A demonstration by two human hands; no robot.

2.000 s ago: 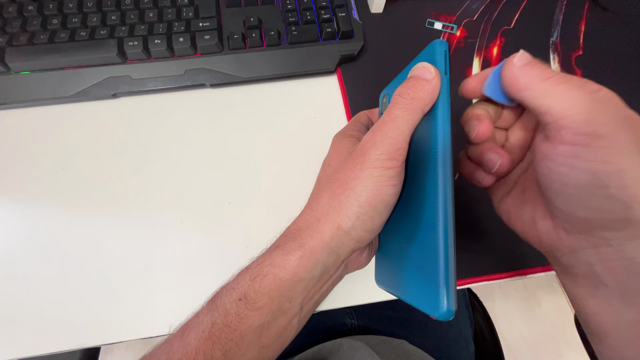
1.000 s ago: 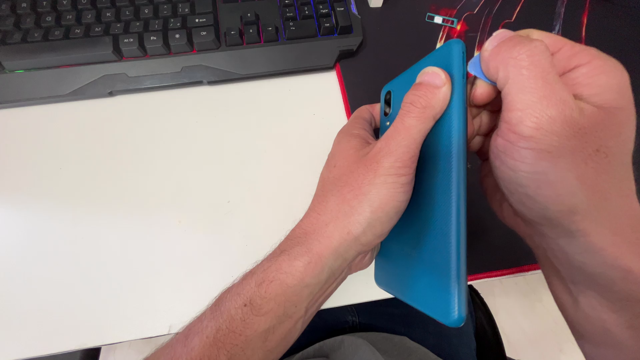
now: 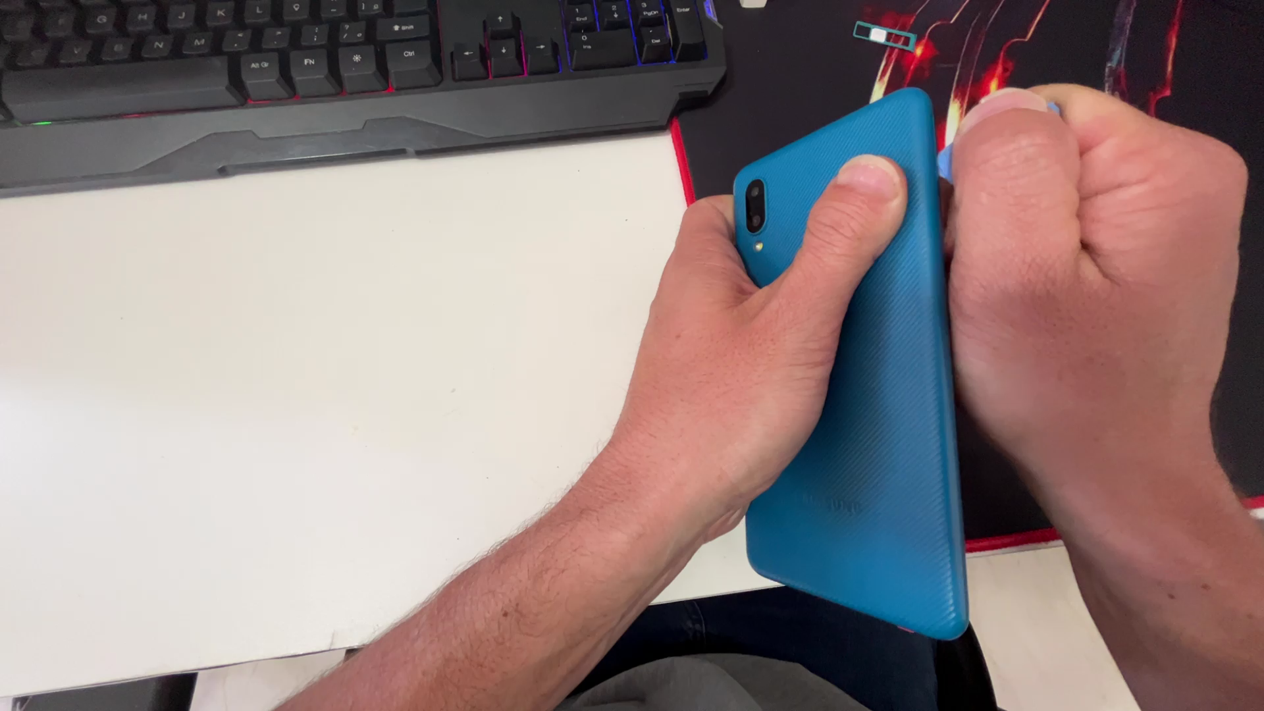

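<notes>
A blue smartphone (image 3: 869, 425) with a finely ridged back stands tilted, its back and camera lenses turned toward me. My left hand (image 3: 750, 326) grips it, thumb pressed on the back near the upper right edge, fingers hidden behind. Close against the phone's right edge, near the top, is my right hand (image 3: 1076, 217), closed on a small blue plastic opening pick (image 3: 945, 163). Only slivers of the pick show beside the thumb. Whether its tip is in the phone's seam cannot be seen.
A black backlit keyboard (image 3: 346, 138) lies at the upper left on the white table (image 3: 326, 395). Behind the hands is a black mouse pad (image 3: 790, 109) with red edging and a fiery print. A small teal-framed slide-like piece (image 3: 885, 37) is at the top, on the pad.
My right hand has moved left to the phone's upper right edge and turned, so the pick is mostly hidden. The phone has turned, showing more of its back and its camera.
</notes>
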